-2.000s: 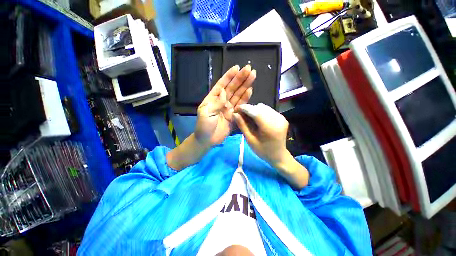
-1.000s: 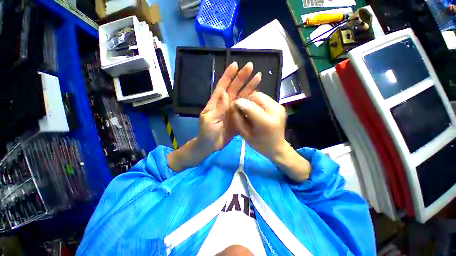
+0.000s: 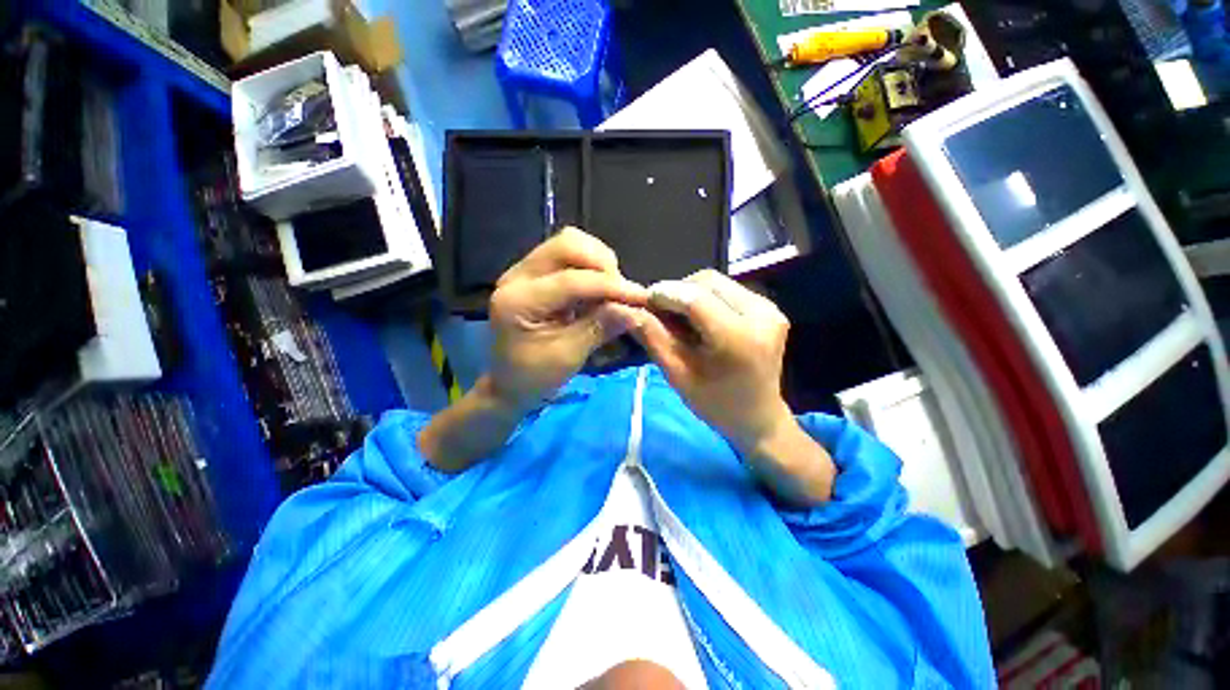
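Note:
My left hand (image 3: pixel 556 318) and my right hand (image 3: pixel 722 348) meet in front of my chest with fingertips touching and fingers curled. Whether something small is pinched between them cannot be made out. Just beyond them lies a black foam tray (image 3: pixel 588 146) with two recesses. The left recess holds a dark panel (image 3: pixel 506 209) with a pale strip at its right edge. The right recess shows tiny pale bits (image 3: pixel 701 192). My hands cover part of the tray's near edge.
White foam tray (image 3: pixel 1002 258) with three dark screens tops stacked white and red trays at right. Yellow-handled tool (image 3: pixel 843 46) lies on the green mat. Blue stool (image 3: pixel 554 51) stands beyond the black tray. White box (image 3: pixel 287 131) with dark parts and wire racks (image 3: pixel 122 506) are at left.
My left hand, earlier open with palm up and fingers extended, has curled its fingers and its fingertips now meet my right hand's. The whole view has shifted slightly.

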